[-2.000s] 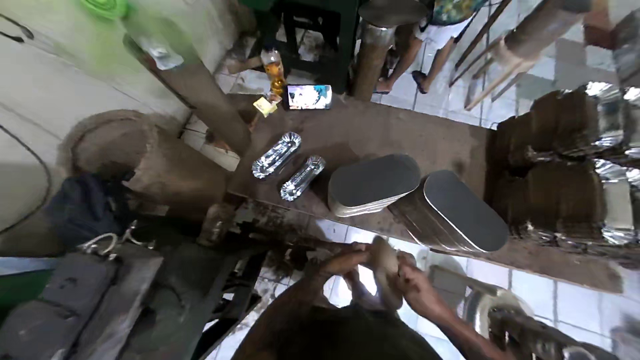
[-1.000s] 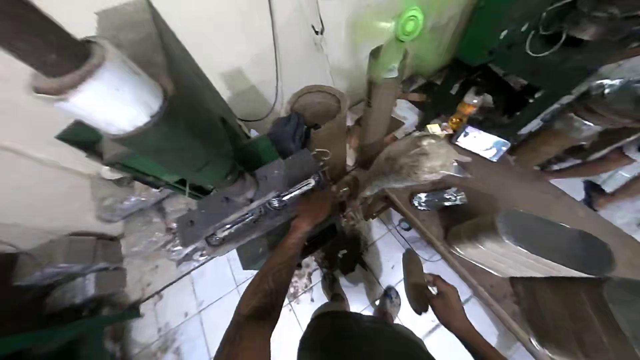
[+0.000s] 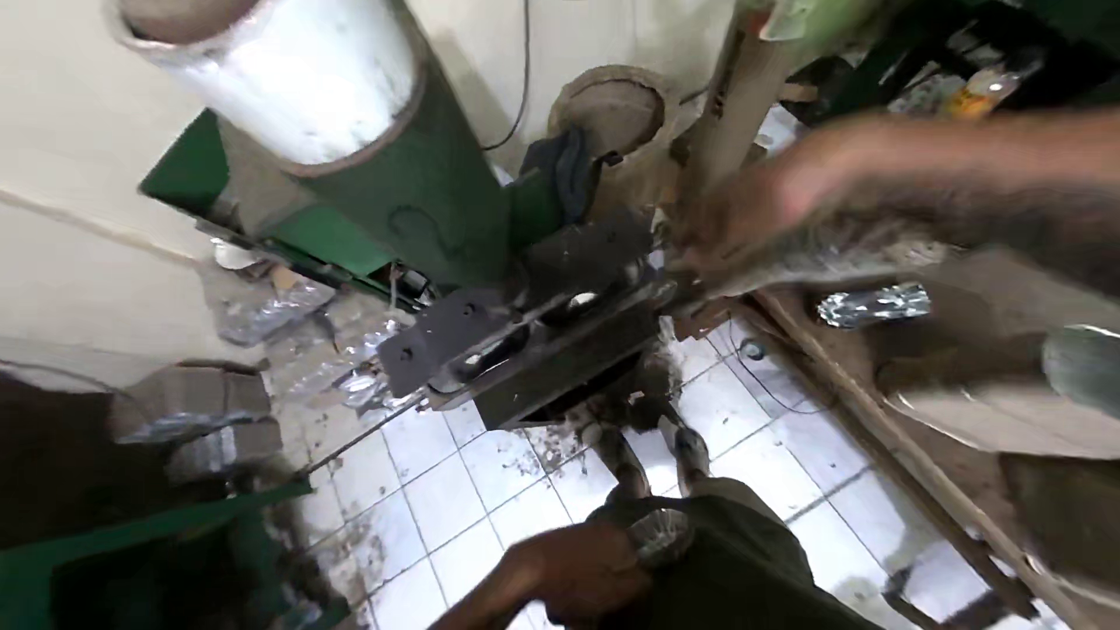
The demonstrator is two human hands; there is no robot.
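Observation:
Low in the head view, my left hand (image 3: 591, 569) holds a small crinkled silver foil tray (image 3: 661, 535) in front of my dark clothing. My right arm reaches in from the right edge, and my blurred right hand (image 3: 752, 214) is at the right end of a dark metal mould block (image 3: 525, 337); whether it grips anything is unclear. The block has recesses with shiny parts and sits below a green press column (image 3: 420, 210). Another foil tray (image 3: 875, 304) lies on the wooden bench. A grey oval sheet (image 3: 1085, 372) tops a blurred stack at the right edge.
A white-banded cylinder (image 3: 315, 79) rises at upper left. Behind the block stand a round brown drum (image 3: 617, 109) and dark cloth (image 3: 564, 171). Foil scraps and wrapped bundles (image 3: 197, 402) lie left. The bench edge (image 3: 875, 429) runs along the right; a cable (image 3: 770, 385) hangs over the tiles.
The view has swung from the bench to the press. My left hand has left the mould block and now holds a foil tray. My right hand, earlier low with a flat oval piece, has moved up to the block.

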